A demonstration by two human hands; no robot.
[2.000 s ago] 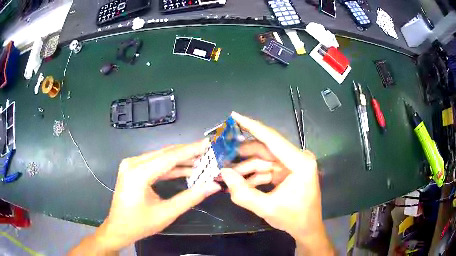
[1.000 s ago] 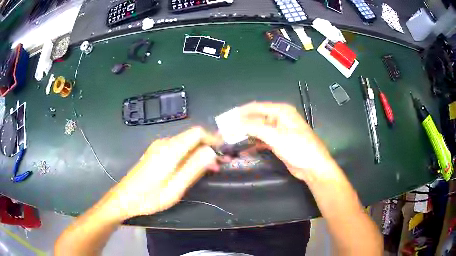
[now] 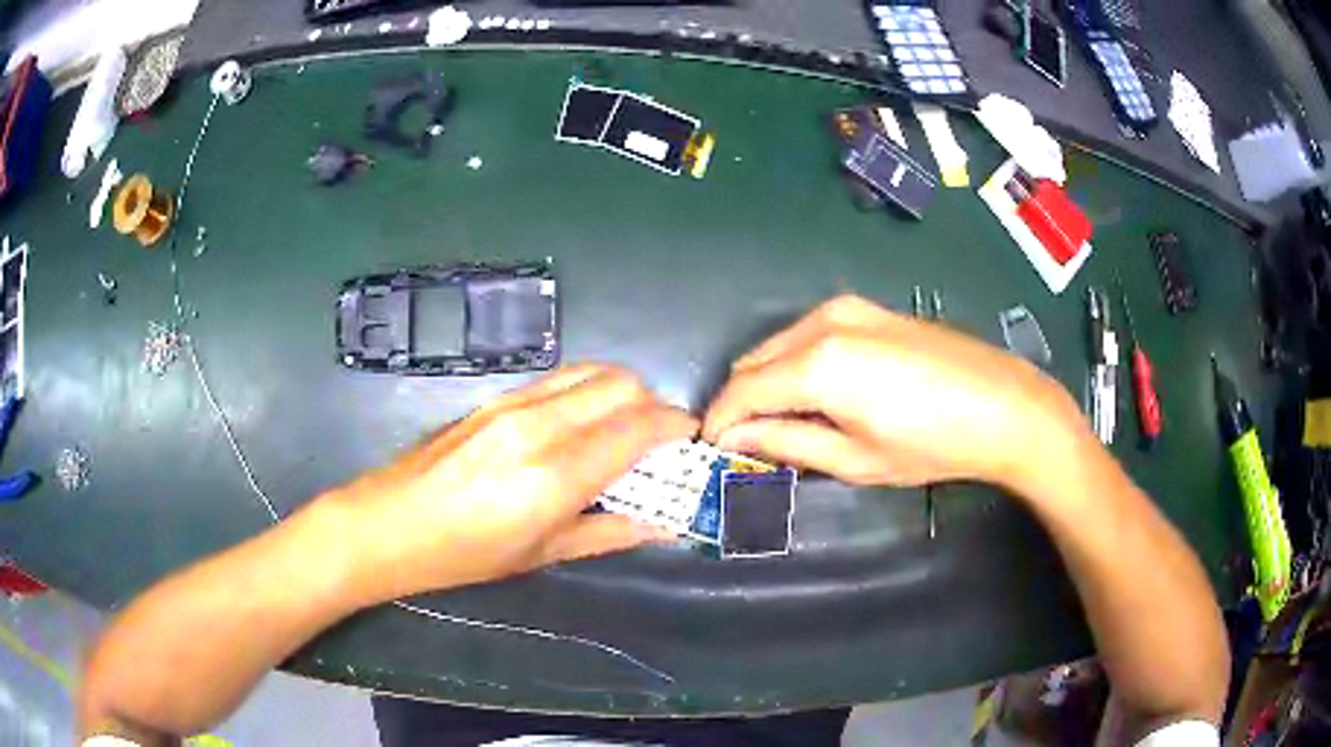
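The circuit board (image 3: 674, 489) lies low over the mat in front of me, its white keypad sheet facing up and a blue strip showing beside it. The dark LCD screen (image 3: 759, 512) is at its right end. My left hand (image 3: 548, 460) grips the keypad end, its fingers covering the left part. My right hand (image 3: 839, 394) has its fingertips at the board's upper edge, close to the left fingertips. Whether they pinch something small there is hidden.
An empty black housing (image 3: 450, 318) lies left of centre. Spare screens (image 3: 635, 129) lie behind. Tweezers (image 3: 934, 307) are partly under my right arm. A red block (image 3: 1054, 219), red screwdriver (image 3: 1146, 394) and yellow-green tool (image 3: 1258, 504) lie at right.
The board now shows keypad and screen face up, lower and nearer the mat. The white sheet is no longer raised by my right hand. Both hands have come together at the board's upper edge.
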